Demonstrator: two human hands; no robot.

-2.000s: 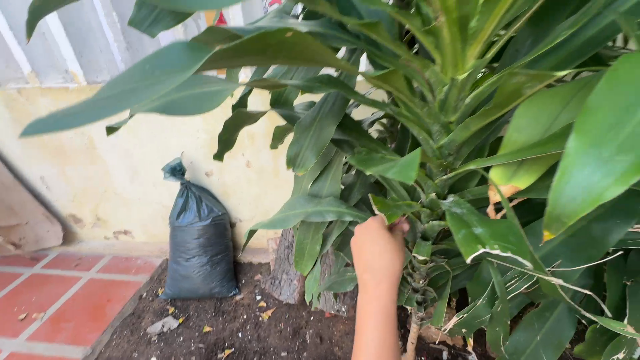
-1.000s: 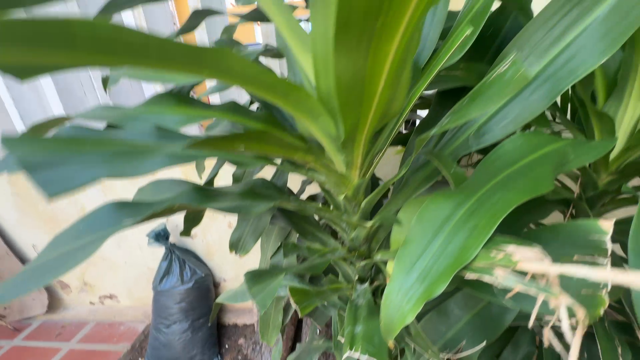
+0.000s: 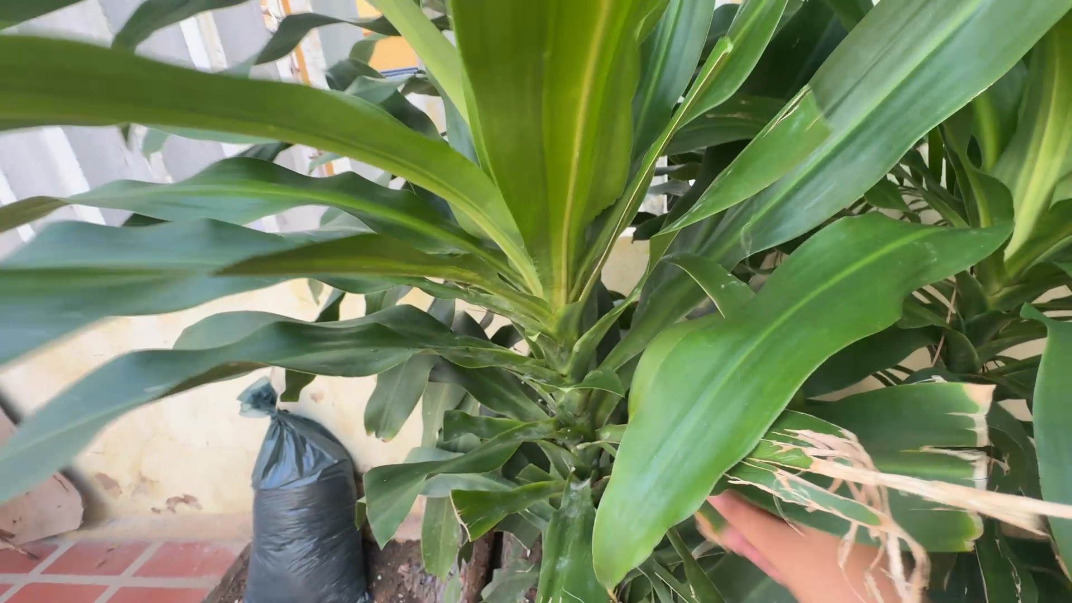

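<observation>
One bare hand, which looks like my right hand [image 3: 779,544], reaches in from the lower right among the leaves of a large broad-leaved plant, likely a dracaena [image 3: 569,335]. Its fingers are mostly hidden behind a wide green leaf [image 3: 737,360], so what they touch cannot be told. Just above the hand hangs a torn leaf [image 3: 904,427] with dry, shredded, tan ends. My left hand is out of view.
A tied dark plastic bag [image 3: 306,511], filled full, stands at the lower left on soil by a cream wall [image 3: 193,435]. Red floor tiles [image 3: 117,569] lie beside it. Pale metal slats [image 3: 159,142] rise behind the leaves.
The view has moved closer to the plant. Two seconds ago a hand was at a leaf by the stem; one second ago no hand showed; now one is at the lower right.
</observation>
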